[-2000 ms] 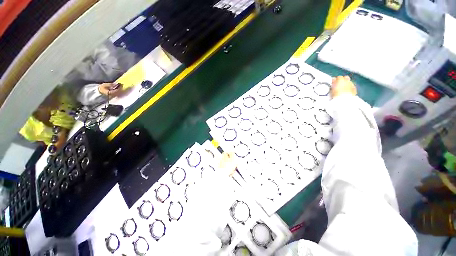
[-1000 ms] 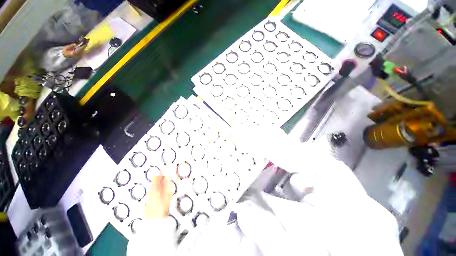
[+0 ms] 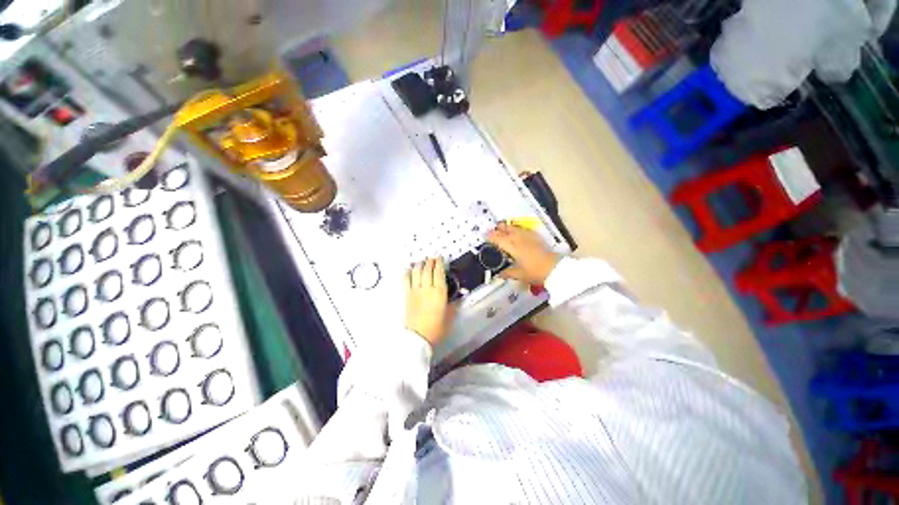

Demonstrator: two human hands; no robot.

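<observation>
A narrow black fixture [image 3: 475,270] with round seats lies near the front edge of the pale worktable [image 3: 380,148]. My left hand [image 3: 428,301] is at its left end, fingers extended; its grip is unclear. My right hand [image 3: 522,254] has its fingers on the fixture's right end, close to a round seat. A small yellow thing [image 3: 523,224] shows beside my right hand. A lone black ring [image 3: 365,275] lies on the worktable left of my left hand. A dark cluster of small parts [image 3: 336,220] lies behind it.
The amber machine head [image 3: 298,182] hangs at the worktable's left. White trays of black rings [image 3: 138,316] lie at left on the green conveyor. Black parts [image 3: 434,93] and a dark pen-like thing [image 3: 438,151] lie at the back. Red stools [image 3: 734,200] stand at right.
My view has turned right from the ring trays to the machine worktable. My left hand has left the tray and is at the black fixture. My right hand is now clearly visible on the fixture.
</observation>
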